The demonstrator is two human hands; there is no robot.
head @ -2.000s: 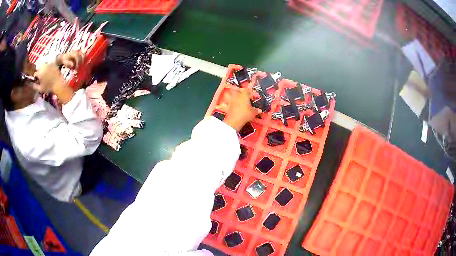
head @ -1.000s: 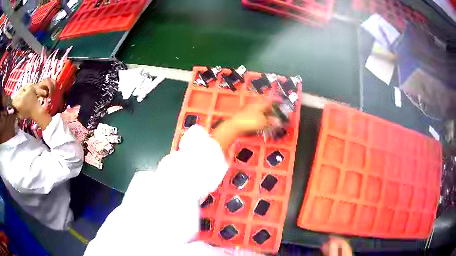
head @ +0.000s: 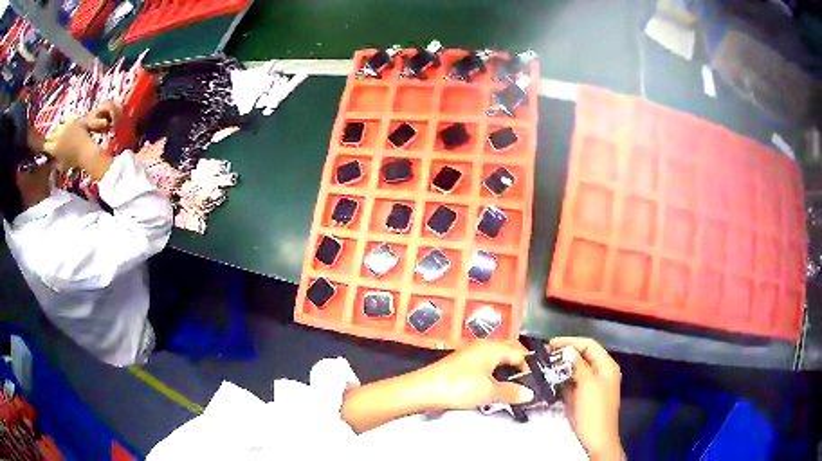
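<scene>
My left hand point(head: 455, 383) and my right hand point(head: 590, 378) are together below the near edge of the orange-red compartment tray point(head: 410, 337). Between them they hold black square units with silver-handled binder clips point(head: 541, 371); how many is unclear. In the tray, clipped units point(head: 467, 65) fill the far row, and one more clipped unit point(head: 507, 97) sits at the right of the second row. The other three pockets of that row are empty. The nearer rows hold unclipped square units point(head: 445, 178), one per pocket, some with pale reflecting faces.
An empty orange-red tray point(head: 671, 212) lies right of the filled one. At left, a white-coated person point(head: 86, 261) works beside a dark clip heap point(head: 203, 103), pink-and-white pieces point(head: 205, 189) and white slips point(head: 261, 85). Another tray point(head: 176, 18) lies at the far left.
My left hand has drawn back from the tray's second row to the near edge with clipped units. Three second-row pockets that held clipped units are empty. My right hand has come fully into view.
</scene>
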